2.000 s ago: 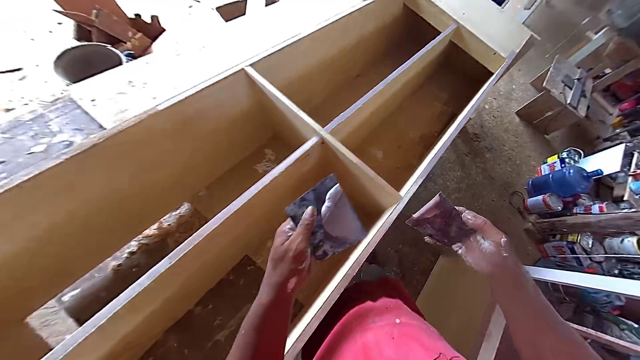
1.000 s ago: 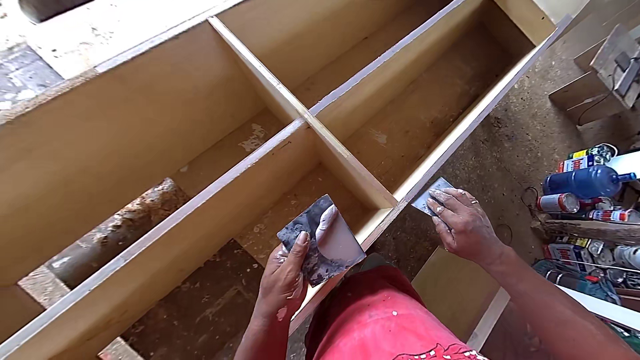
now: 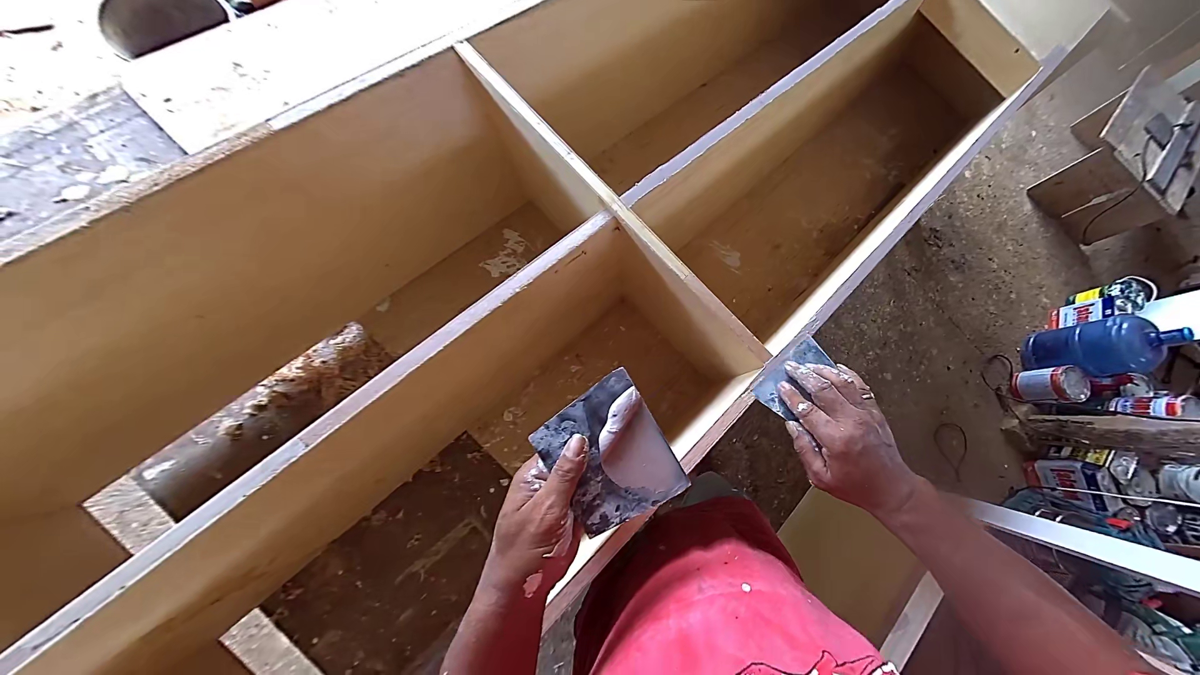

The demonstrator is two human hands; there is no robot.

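Observation:
My left hand [image 3: 544,511] holds a dark square plate [image 3: 591,469] with its thumb on top; a pale, smooth mass of filler paste [image 3: 637,445] lies on the plate. In my right hand [image 3: 844,427] is a thin, flat spreader [image 3: 792,375], its blade against the near edge board of a wooden cabinet frame [image 3: 694,272], close to where a divider meets that edge. White smears mark the fingers of both hands. The plate is above the near edge of the frame, over a compartment.
A log or pipe [image 3: 262,422] lies beneath an opening in the frame. At the right are a blue plastic bottle [image 3: 1097,345], several cans [image 3: 1050,384] and wooden boards [image 3: 1106,178]. A white strip [image 3: 1087,544] runs along the lower right.
My right hand has turned palm down, and its spreader has moved from beside the frame onto the near edge board. My left hand still holds the plate with paste.

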